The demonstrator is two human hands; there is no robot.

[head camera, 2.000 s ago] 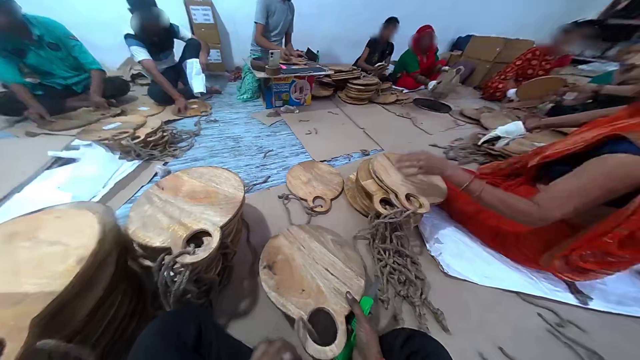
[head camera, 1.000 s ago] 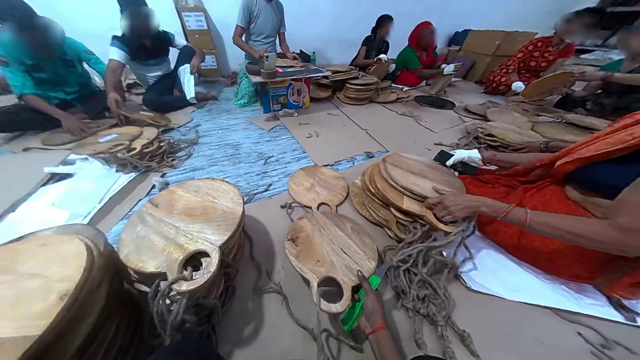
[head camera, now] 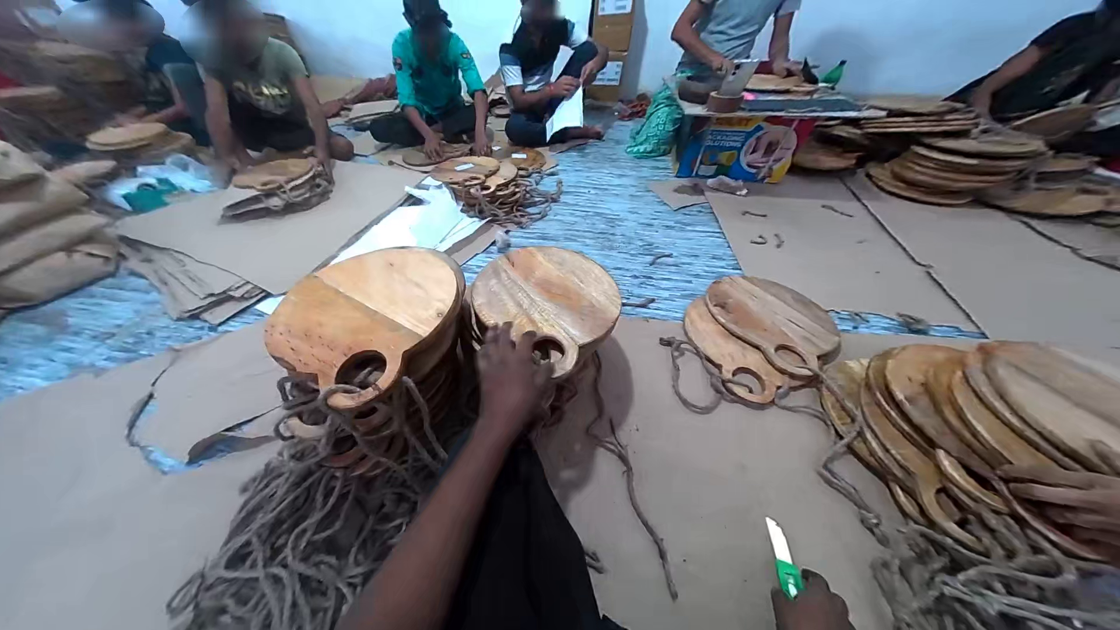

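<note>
My left hand (head camera: 514, 376) rests on the handle end of the top round wooden board (head camera: 547, 293) of a stack, beside its handle hole; whether the fingers grip it cannot be told. Close on the left stands a taller stack of round wooden boards (head camera: 376, 306) with rope loops. At the bottom right my right hand (head camera: 809, 604) holds a green utility knife (head camera: 787, 573), its blade out and pointing up. Two overlapping wooden boards (head camera: 761, 337) with cord lie on the cardboard beyond the knife.
Leaning boards (head camera: 962, 411) with tangled rope (head camera: 989, 586) lie at the right, where a co-worker's hand (head camera: 1067, 499) touches them. More rope (head camera: 306, 534) lies left of my leg. Cardboard sheets (head camera: 700, 490) cover the floor. Several people sit farther off; one stands behind a low table (head camera: 787, 109).
The view has swung left. The knife hand has come away from the board it was at. A second board now overlaps the small one on the cardboard. My left hand is now at the stack.
</note>
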